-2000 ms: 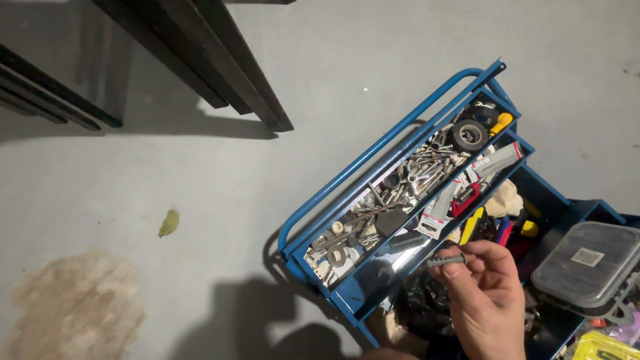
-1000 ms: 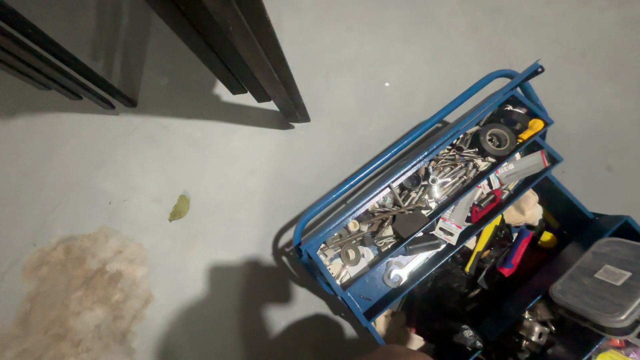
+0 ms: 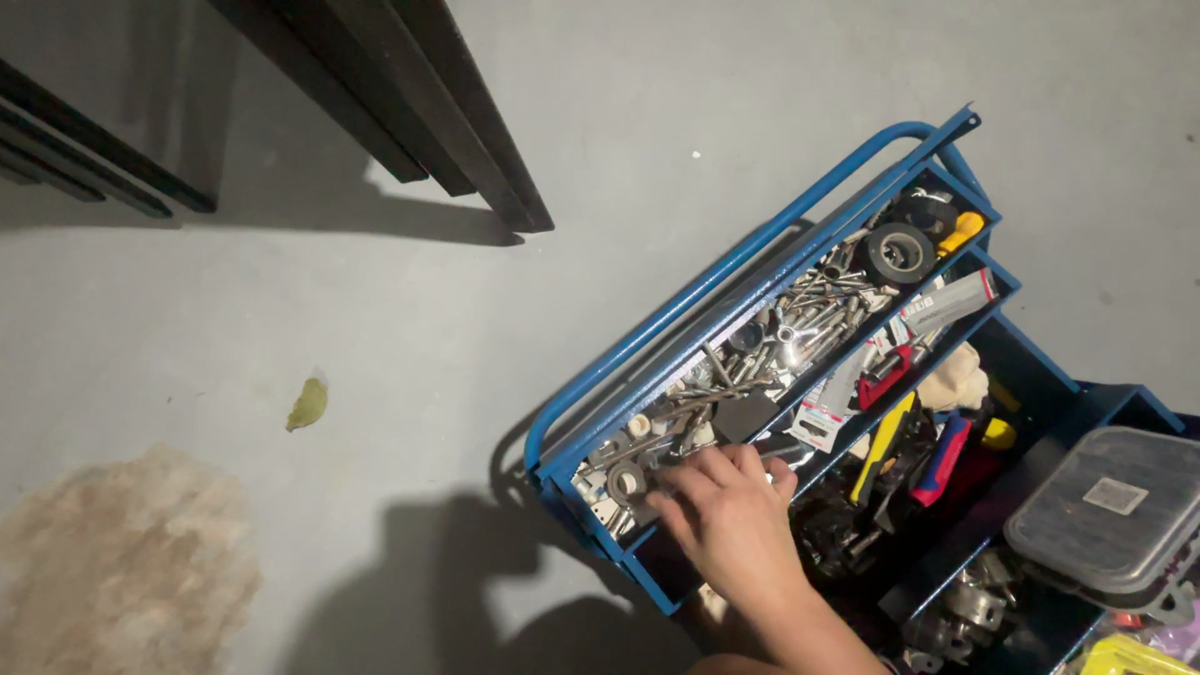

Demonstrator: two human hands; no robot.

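Observation:
My right hand (image 3: 736, 511) is over the lower left end of the blue metal toolbox (image 3: 670, 600), back up and fingers apart. Its fingertips reach to the long top tray beside a grey ring-shaped roll (image 3: 626, 481); no object shows between them. Around them lie screws and bolts (image 3: 806, 323), drill bits (image 3: 694, 398) and a dark flat piece (image 3: 745, 415). What looks like a bit of my left hand (image 3: 736, 666) shows at the bottom edge, too little to tell its pose.
Black tape (image 3: 900, 253), packaged blades (image 3: 949, 300), yellow-handled (image 3: 883, 448) and red-and-blue-handled (image 3: 942, 459) tools sit in the trays. A clear-lidded plastic case (image 3: 1106, 516) rests at right. Dark metal legs (image 3: 450, 122) stand at upper left; a leaf (image 3: 307, 404) lies on the floor.
Two seconds ago my right hand pinched a small grey ribbed plug above the toolbox. One second ago it was out of view; now it is at the top tray and no plug shows.

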